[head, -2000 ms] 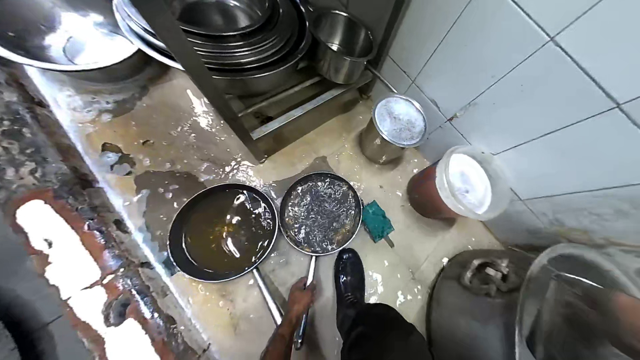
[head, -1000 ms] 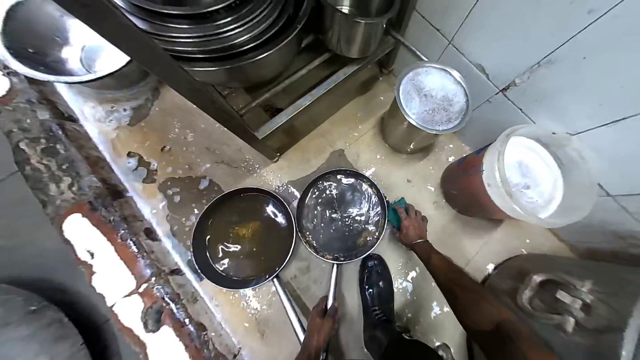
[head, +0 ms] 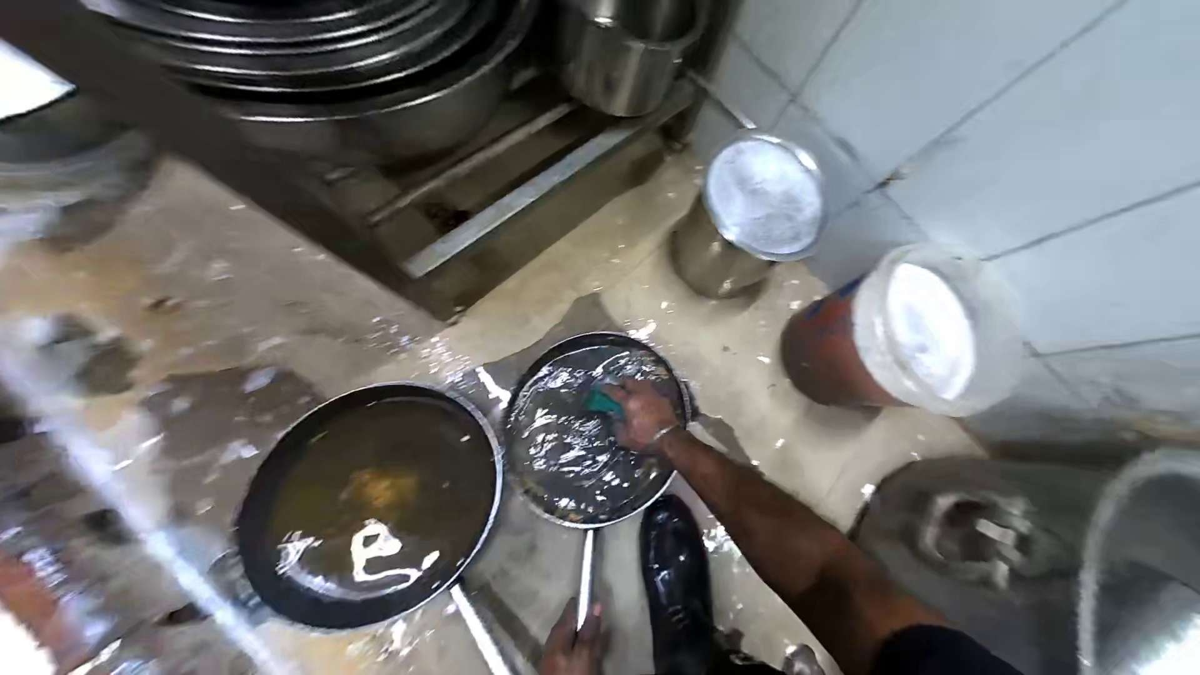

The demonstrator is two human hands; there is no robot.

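Note:
My right hand (head: pixel 645 414) presses a green scouring pad (head: pixel 603 403) into the watery, sudsy inside of a round frying pan (head: pixel 572 469). The metal handle of that pan points toward me, and my left hand (head: pixel 574 642) grips it at the bottom edge of the view. Just left of it, a larger dark frying pan (head: pixel 323 497) lies on the wet floor, holding murky brownish liquid with a yellowish patch; nothing holds its handle.
A metal container of suds (head: pixel 764 197) and a reddish bucket with a whitish rim (head: pixel 825 347) stand by the tiled wall. Stacked metal bowls (head: pixel 375 122) fill a rack at upper left. A gas cylinder (head: pixel 994 544) stands at right, a black shoe (head: pixel 673 562) beside the smaller pan.
My right hand, out of view at first, was at the green pad on the floor right of the smaller pan; now hand and pad are inside that pan. My left hand stays at its handle.

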